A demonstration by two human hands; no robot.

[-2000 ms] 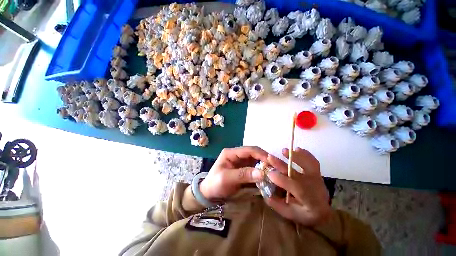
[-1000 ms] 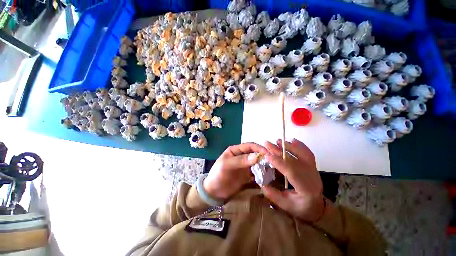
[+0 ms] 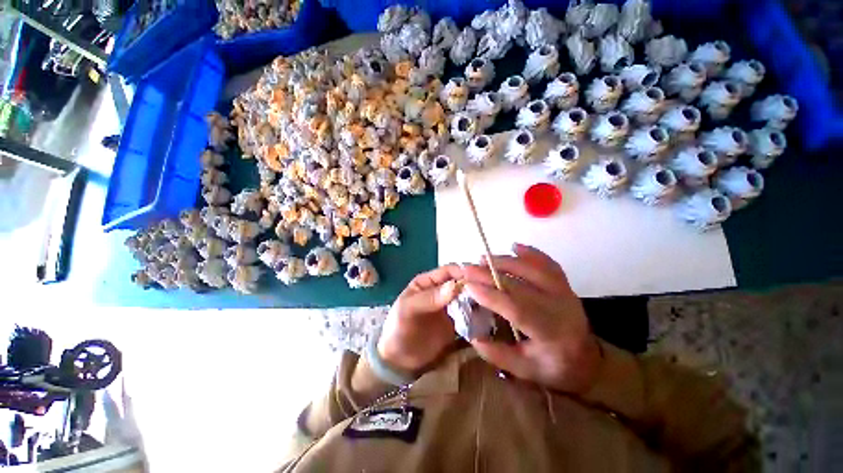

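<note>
A grey-white ridged part (image 3: 472,319) is held between both hands in front of my chest. My left hand (image 3: 422,319) grips its upper left side with thumb and fingertips. My right hand (image 3: 541,319) holds its right side and also a thin pale wooden stick (image 3: 478,220), which points up and slightly left, between the fingers. The fingers hide much of the part; whether a smaller piece sits on it I cannot tell. A red disc (image 3: 543,199) lies on the white sheet (image 3: 592,242) beyond my right hand.
A heap of small grey and orange parts (image 3: 342,139) lies at centre-left. Rows of ridged parts with dark openings (image 3: 607,174) stand at right, partly on the sheet. Greyer grouped parts (image 3: 189,249) stand at left. A blue tray (image 3: 157,148) is behind them, with filled bins (image 3: 257,14) further back.
The view has shifted and tilted, showing more bins at back left. The stick now leans left instead of standing nearly straight up. Both hands still hold the ridged part.
</note>
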